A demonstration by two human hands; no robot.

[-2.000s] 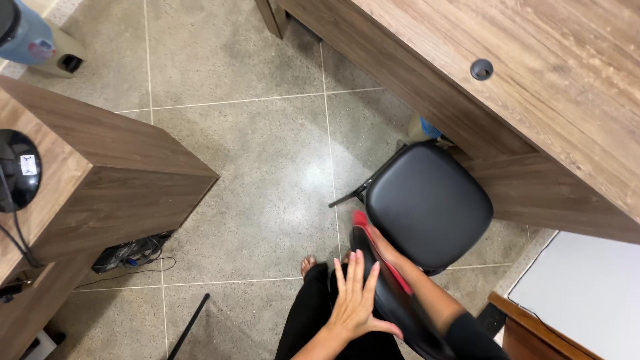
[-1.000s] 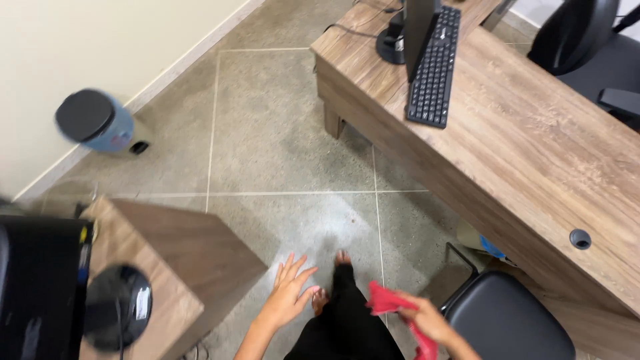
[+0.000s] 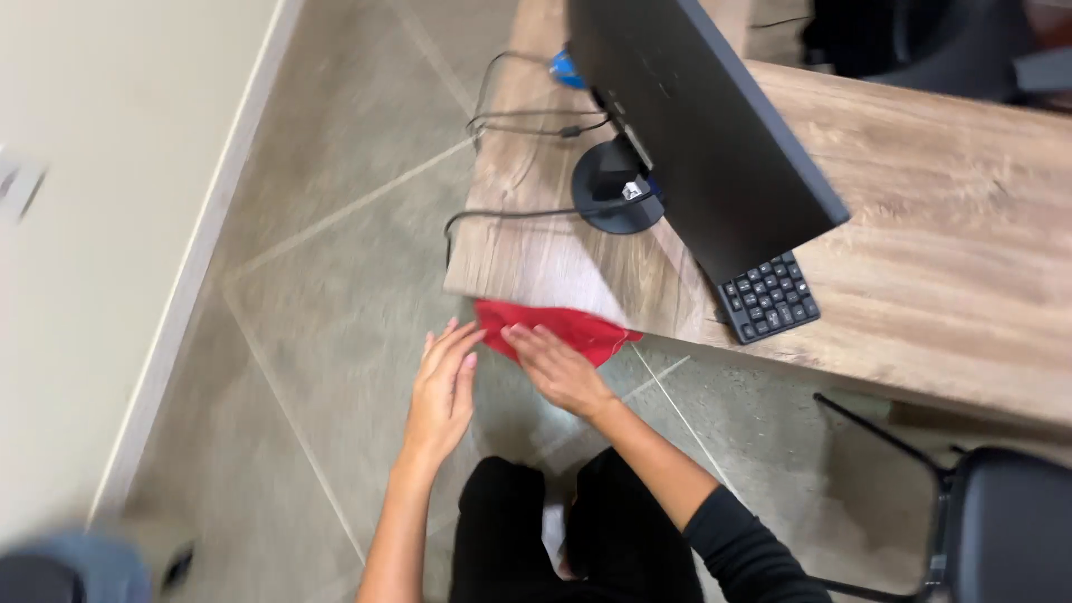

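A red cloth [image 3: 578, 331] lies against the end edge of a wood-grain desk [image 3: 536, 268], partly spread. My right hand [image 3: 559, 368] rests flat on the cloth, its fingers pressing it to the desk's side. Just left of the cloth is my left hand [image 3: 442, 381], fingers extended and holding nothing; its fingertips come close to the cloth's left edge. Above them on the desk stands a black monitor [image 3: 703, 126] on a round base [image 3: 615, 188], seen from behind, with black cables trailing over the edge.
A black keyboard [image 3: 770, 299] lies beside the monitor. At the lower right is a black chair [image 3: 1009, 519]. A blurred blue bin [image 3: 92, 561] stands at the lower left, near the pale wall [image 3: 126, 209]. A blue object [image 3: 567, 69] sits behind the monitor.
The view has shifted to the desk's end. The red cloth, held in my right hand away from the desk one second ago, is now against its edge. Two seconds ago it was at the chair.
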